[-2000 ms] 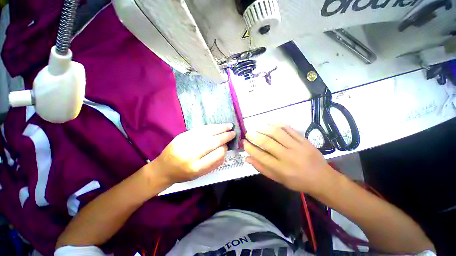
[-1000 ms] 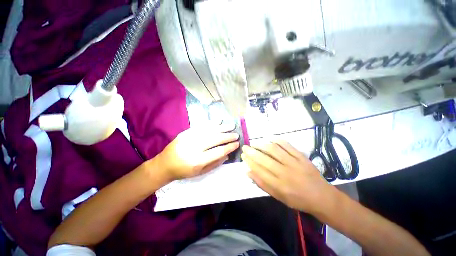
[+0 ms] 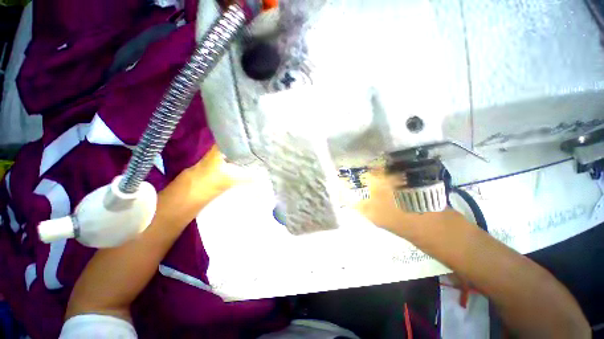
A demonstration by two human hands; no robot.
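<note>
The white sewing machine head (image 3: pixel 371 93) fills the upper middle, with its ribbed dial (image 3: pixel 421 197) low in front. My left hand (image 3: pixel 222 173) reaches in at the machine's left side, its fingers lost in glare and behind the head. My right hand (image 3: pixel 381 198) is to the right of the needle area, partly hidden by the dial and machine. What either hand holds cannot be seen. The maroon garment (image 3: pixel 182 112) with white bands lies left of the machine and hangs over the left side of the table. The grey piece and maroon edge are not visible.
The white lamp (image 3: pixel 118 210) on its ribbed arm stands in front of the garment at left. A black shears handle (image 3: pixel 471 206) shows partly behind my right forearm. The white table edge (image 3: pixel 318 286) curves across the front. A red cord (image 3: pixel 407 321) hangs below it.
The view has shifted so the machine head sits lower and larger. Both hands have moved forward, away from the table's front edge, and the head now hides their fingers and the seam.
</note>
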